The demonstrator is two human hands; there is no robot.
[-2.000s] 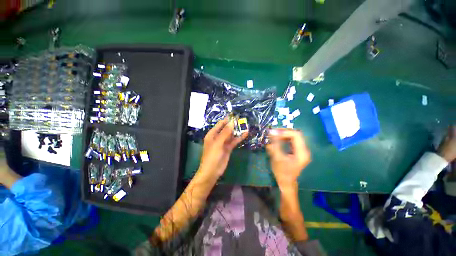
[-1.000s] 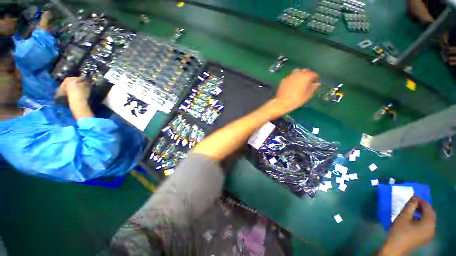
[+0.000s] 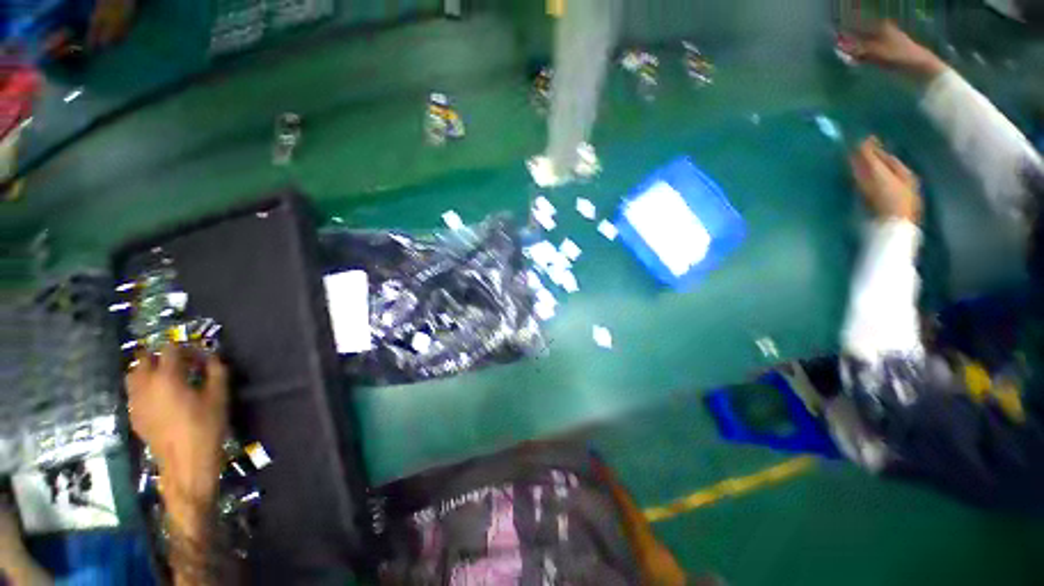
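My left hand (image 3: 181, 410) is over the left part of the black tray (image 3: 258, 383), its fingertips at a group of circuit board assemblies (image 3: 155, 300). Blur and the hand hide whether it holds one. More assemblies (image 3: 243, 460) lie beside and below the hand. My right hand is out of the picture; only part of the right arm shows at the bottom edge. The clear bag of dark parts (image 3: 441, 303), with a white label, lies right of the tray.
White squares (image 3: 555, 261) lie right of the bag, then the blue bin (image 3: 721, 229) with white paper. A grey post (image 3: 578, 86) stands behind. Several assemblies (image 3: 441, 118) lie along the belt. Blister trays (image 3: 52, 366) stand at left. Another person's hands (image 3: 887, 183) are at right.
The view has swung right. My left hand has moved from above the belt to the assemblies in the tray. My right hand has left the blue bin and the picture.
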